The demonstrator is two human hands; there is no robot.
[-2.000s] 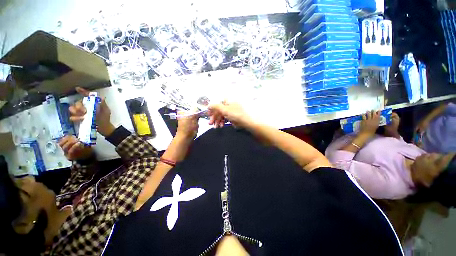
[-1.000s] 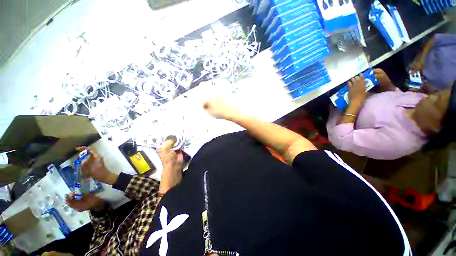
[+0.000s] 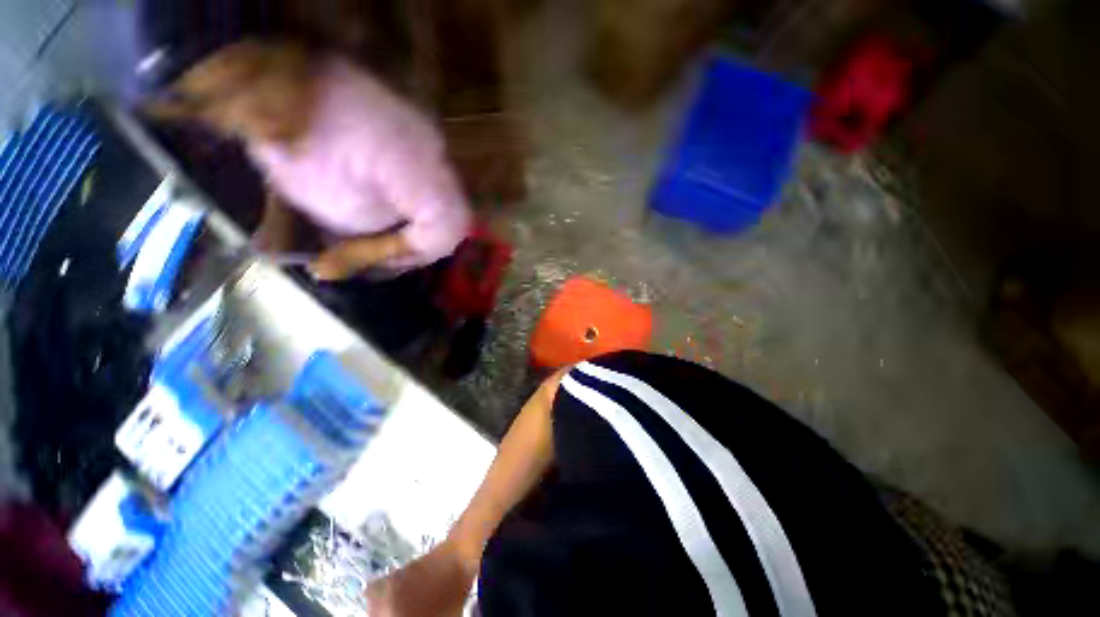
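Observation:
The view is blurred. My right arm reaches down from my black sleeve over the white table point(image 3: 416, 476). My right hand point(image 3: 416, 586) is blurred at the bottom edge and partly cut off; whether it holds anything cannot be told. Tangled white coiled cables point(image 3: 326, 557) lie on the table just left of it. My left hand is not in view.
A stack of blue-and-white retail boxes point(image 3: 229, 506) stands at lower left. A person in pink point(image 3: 368, 169) sits across the table corner. On the grey floor are an orange stool point(image 3: 591, 323), a blue tote point(image 3: 733, 145) and a red stool point(image 3: 862, 94).
The view has swung far to the right, towards the floor. My left hand and the checked-sleeved neighbour's hands have left the picture. My right hand now shows at the bottom edge.

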